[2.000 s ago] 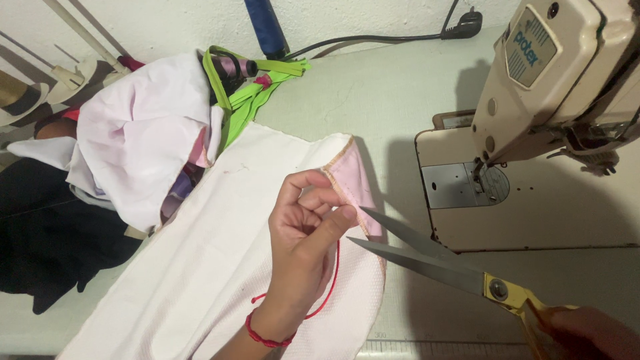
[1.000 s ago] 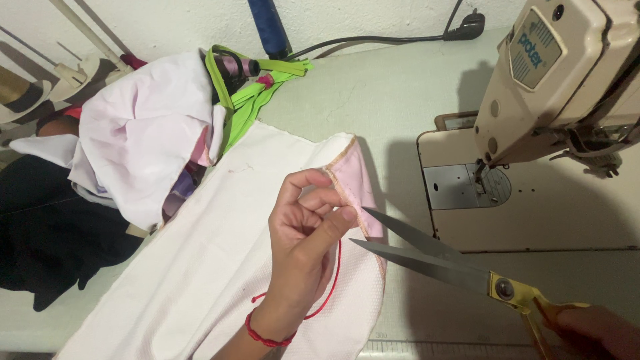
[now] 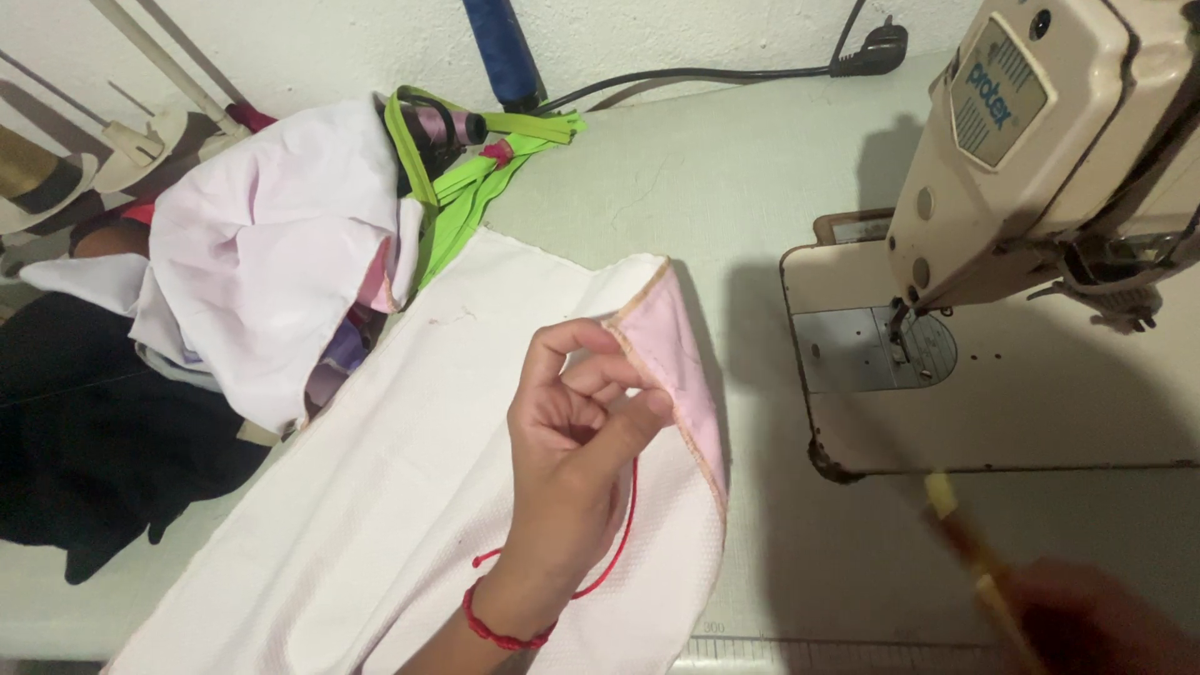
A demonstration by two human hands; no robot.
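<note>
My left hand, with a red cord bracelet at its wrist, pinches the folded edge of a white and pink fabric piece between thumb and fingers. An orange-brown overlocked seam runs along that edge, and the pink side shows at the turned corner. At the lower right my right hand is blurred and holds the yellow-handled scissors. Their blades are too blurred to make out, and they are apart from the fabric.
A sewing machine stands at the right, its needle above the metal plate. Bundled white cloth, green zippers and black fabric lie at the left. A blue thread cone and a black plug are by the wall.
The scissors, whose blades were spread at the fabric's edge, have moved away to the right with my right hand. My left hand keeps its hold on the fabric.
</note>
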